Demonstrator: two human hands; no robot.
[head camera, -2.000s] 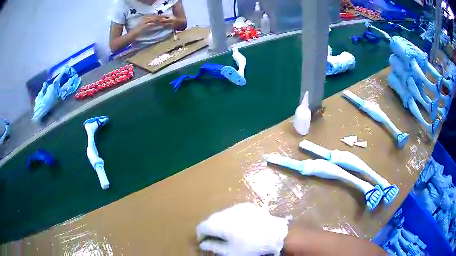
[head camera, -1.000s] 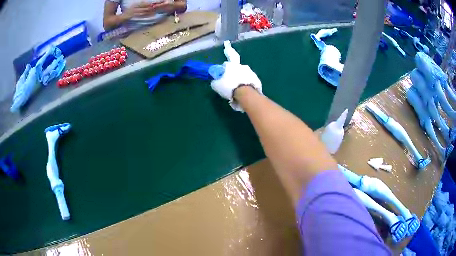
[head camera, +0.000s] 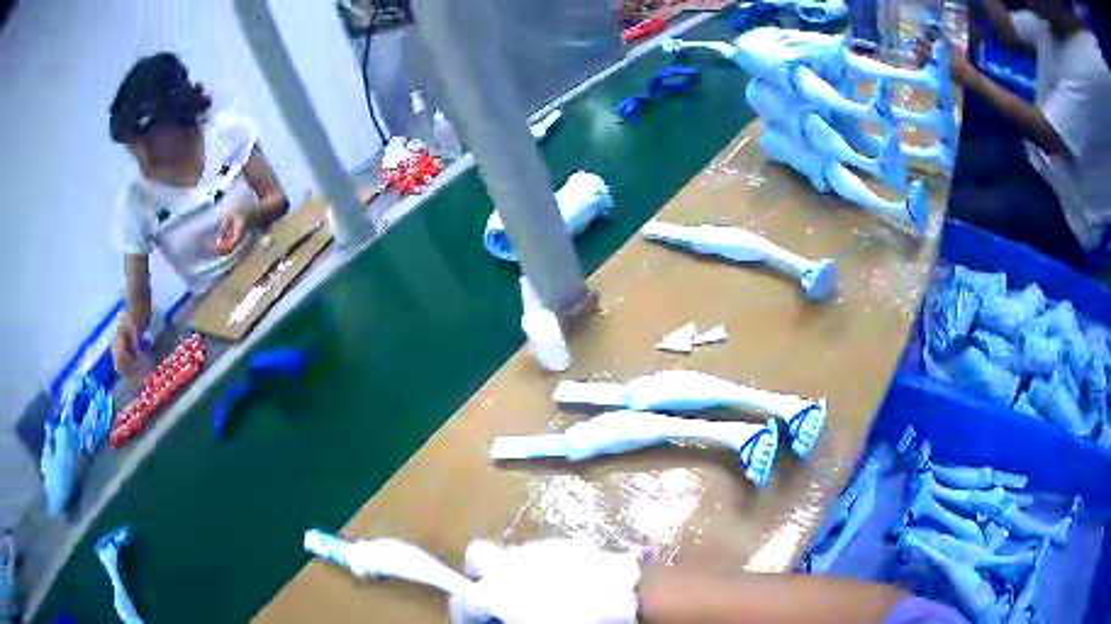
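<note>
My right hand (head camera: 548, 585), in a white knit glove, is at the bottom centre, shut on a pale-blue leg (head camera: 396, 561) whose end points left over the bench edge. The leg's other end is hidden by the glove. Two pale-blue legs (head camera: 682, 393) (head camera: 634, 436) lie side by side beyond the hand, feet to the right. Another leg (head camera: 737, 248) lies further up the bench (head camera: 463, 494). My left hand is not in view.
A white bottle (head camera: 545, 332) stands beside the grey post (head camera: 518, 159), near white wedges (head camera: 691, 338). Joined limbs (head camera: 828, 110) are piled at the far end. Blue crates (head camera: 895, 408) hold pale-blue parts at right. Dark-blue parts (head camera: 256, 380) lie on the green belt (head camera: 378, 354). People sit beyond.
My gloved hand reached onto the belt, took hold of a pale-blue piece, and is now back over the bench holding a leg. The view has swung right, showing more of the crates.
</note>
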